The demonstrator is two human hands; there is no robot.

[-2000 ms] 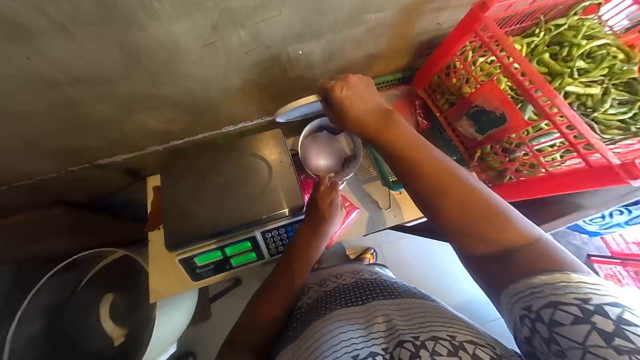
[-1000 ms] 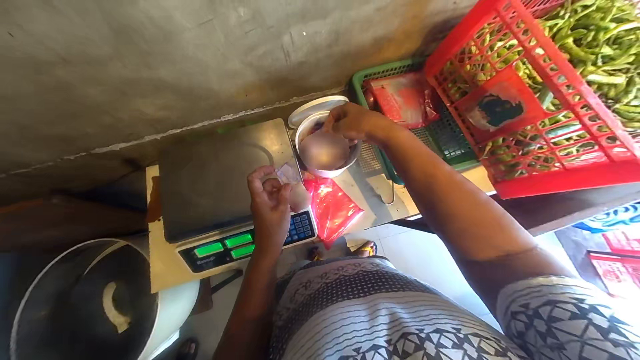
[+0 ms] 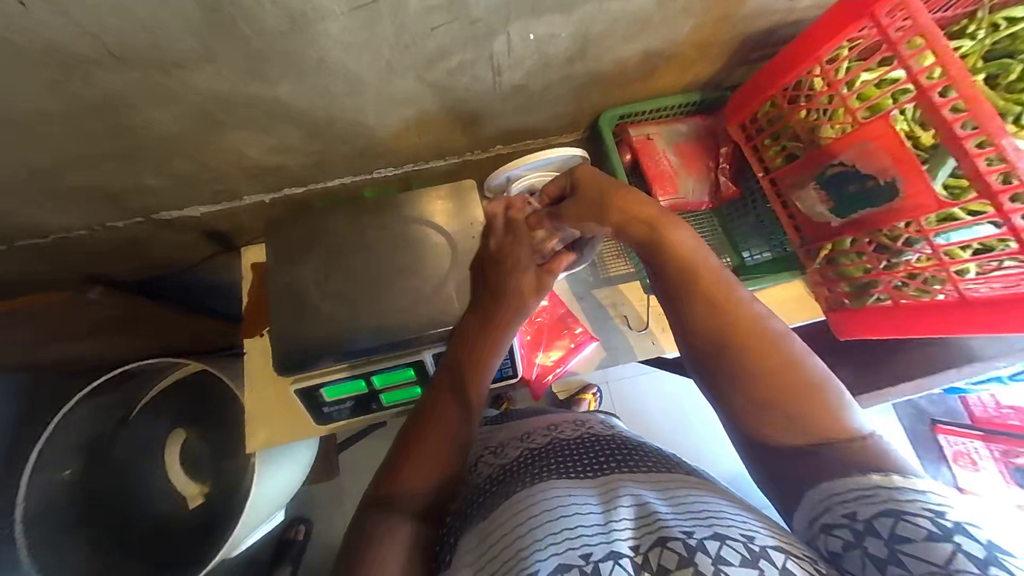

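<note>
My left hand (image 3: 516, 256) and my right hand (image 3: 588, 200) meet over a round white tub (image 3: 586, 254). Between them is a small clear plastic bag (image 3: 552, 232), held by my left hand; the fingers of my right hand are at its top, and their grip is partly hidden. The tub's white lid (image 3: 528, 166) leans at its back edge, by the wall. A red plastic bag (image 3: 552, 344) lies just below the tub. Left of my hands stands a digital scale with a bare metal plate (image 3: 368, 276) and lit green displays (image 3: 372, 386).
A green plastic basket (image 3: 612, 132) with red packets (image 3: 680, 160) stands on the right. Beside it, a red crate (image 3: 920, 320) holds green chili peppers (image 3: 992, 64). A metal hook (image 3: 640, 324) hangs near the table's edge. A large white bucket (image 3: 276, 480) stands at lower left.
My left hand has moved from beside the scale's keypad up to the tub. My right hand has risen out of the tub to meet it. The lid was in my right hand two seconds ago.
</note>
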